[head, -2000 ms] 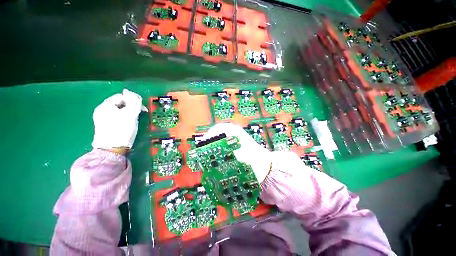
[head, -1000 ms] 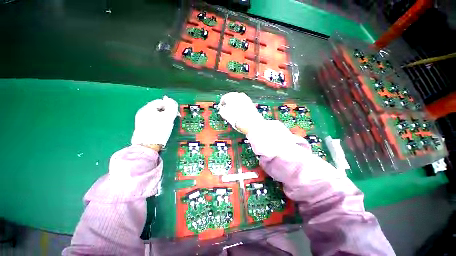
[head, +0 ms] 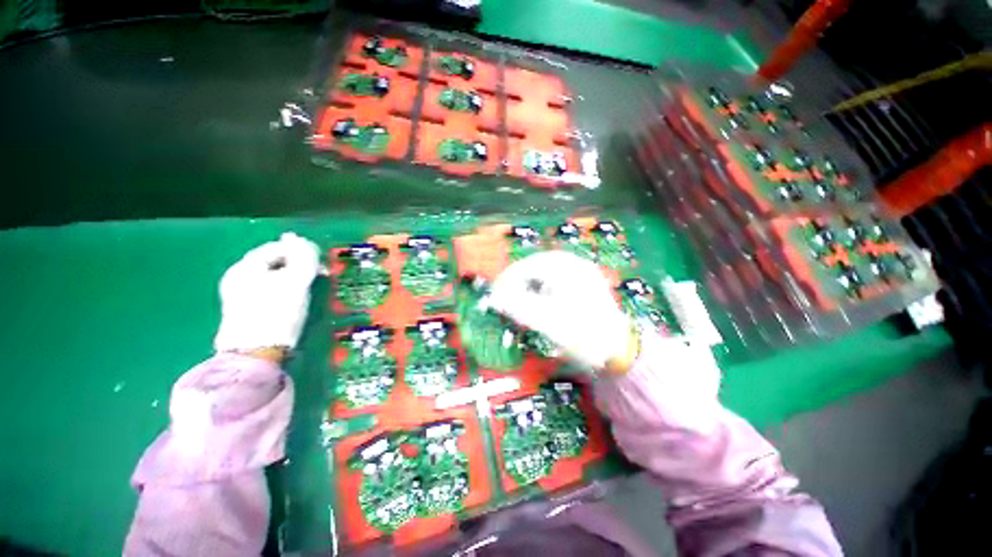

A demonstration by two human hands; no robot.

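The near clear tray (head: 307, 479) holds green circuit boards on orange-red lining, mostly in pairs. My right hand (head: 560, 310), in a white glove, is over the middle of the tray with its fingers closed on a blurred circuit board (head: 486, 332). It hides the boards beneath it. The top middle compartment shows bare lining (head: 479, 254) on its left and one board (head: 527, 240) on its right. My left hand (head: 267, 294), also gloved, is curled at the tray's upper left edge. Whether it grips the edge is unclear.
A second tray (head: 408, 172) with boards lies behind on the dark green belt. A stack of filled trays (head: 751, 321) stands at the right. A white paper slip (head: 692, 312) lies right of the near tray. A white strip (head: 476, 393) lies across the tray's middle.
My right hand has moved from the top left compartment to the middle of the tray and now holds a board. The left side of the top middle compartment is bare. The whole view has shifted.
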